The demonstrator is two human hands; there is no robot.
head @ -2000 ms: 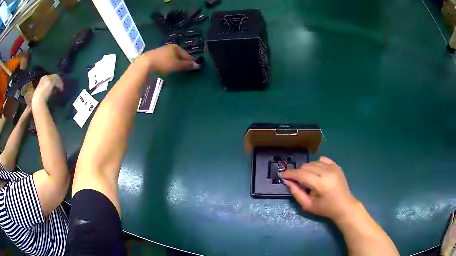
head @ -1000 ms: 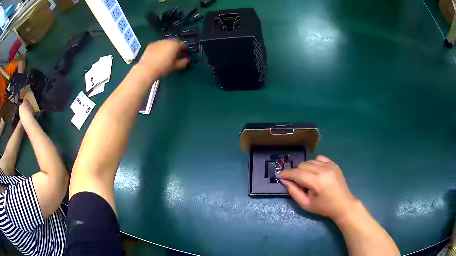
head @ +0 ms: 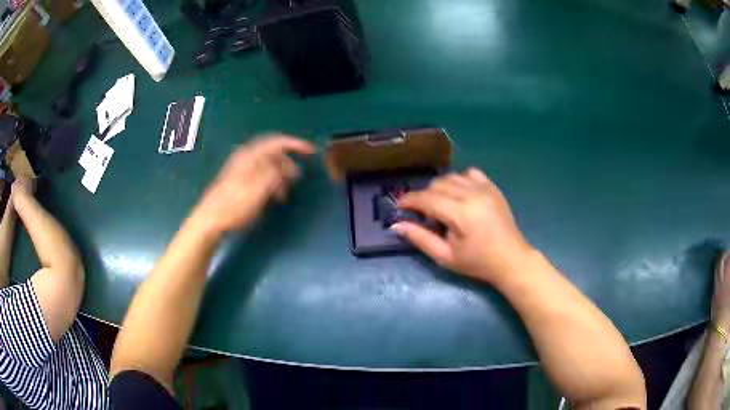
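An open retail box (head: 389, 154) stands on the dark green table, its brown inner lid raised at the far side. A dark foam insert (head: 370, 232) fills it, with small reddish and shiny contents in the cut-out. My right hand (head: 460, 220) is over the box's right part, thumb and fingers at the cut-out; whether it grips something there is not clear. My left hand (head: 252, 180) is blurred, in the air left of the box, its index finger pointing towards the lid. Its fingers are apart and nothing shows in it.
A tall black stack of inserts (head: 316, 52) stands beyond the box, small black devices (head: 224, 30) to its left. A white strip with blue squares (head: 136, 36), a dark-and-white card (head: 182, 125) and white papers (head: 116, 106) lie left. People's arms show at both sides.
My left hand has come back from the small black devices towards the box. My right hand has stayed at the insert, its fingers now further over the cut-out. The view has shifted.
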